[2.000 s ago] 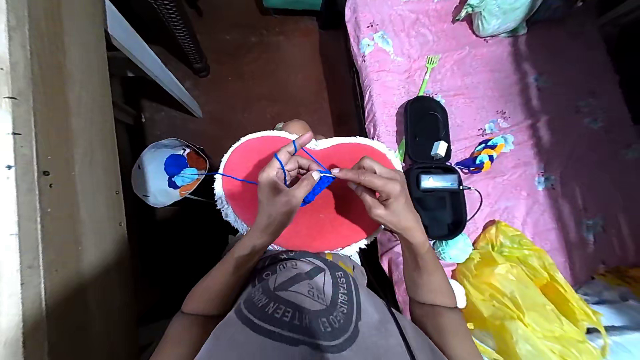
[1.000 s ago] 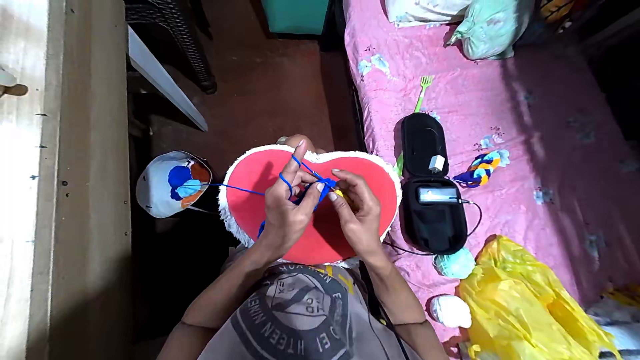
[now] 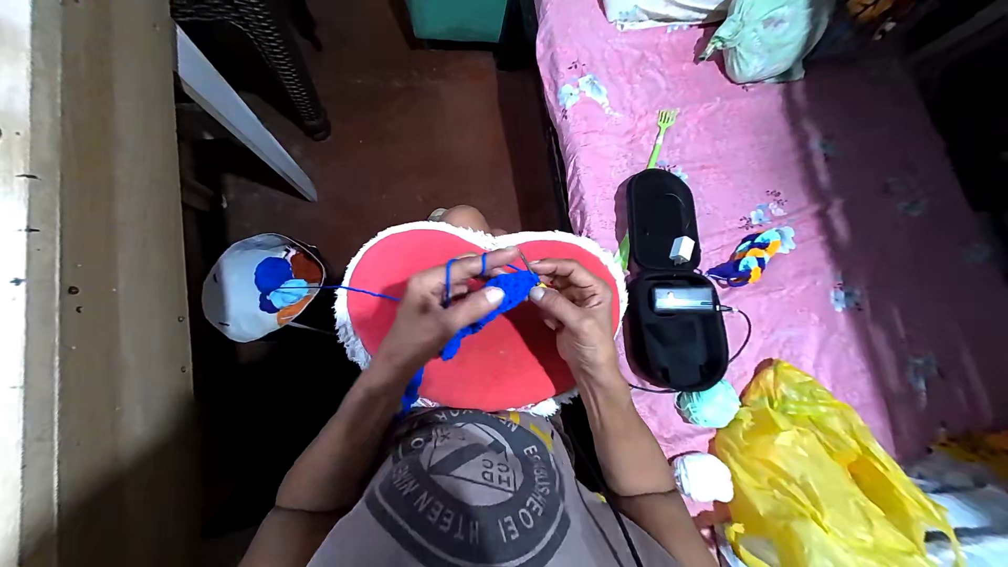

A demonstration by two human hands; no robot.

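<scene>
A strip of blue crochet work is pinched between my left hand and my right hand, over a red heart-shaped cushion with white fluffy trim on my lap. Blue yarn loops round the fingers of my left hand and runs left to a white bag holding blue, light blue and orange yarn balls. My right hand grips a crochet hook, its thin metal shaft pointing up beside my left fingertips; a bit of yellow shows at its grip. The lower end of the strip hangs below my left hand.
On the pink floral bedsheet at right lie an open black case with a cabled device, a green plastic fork, a multicolored yarn braid, mint yarn, white yarn and a yellow plastic bag. A wooden surface edges the left.
The blue work is held more stretched out between my hands than one second ago, and the hook shaft now points up. Both hands stay over the cushion.
</scene>
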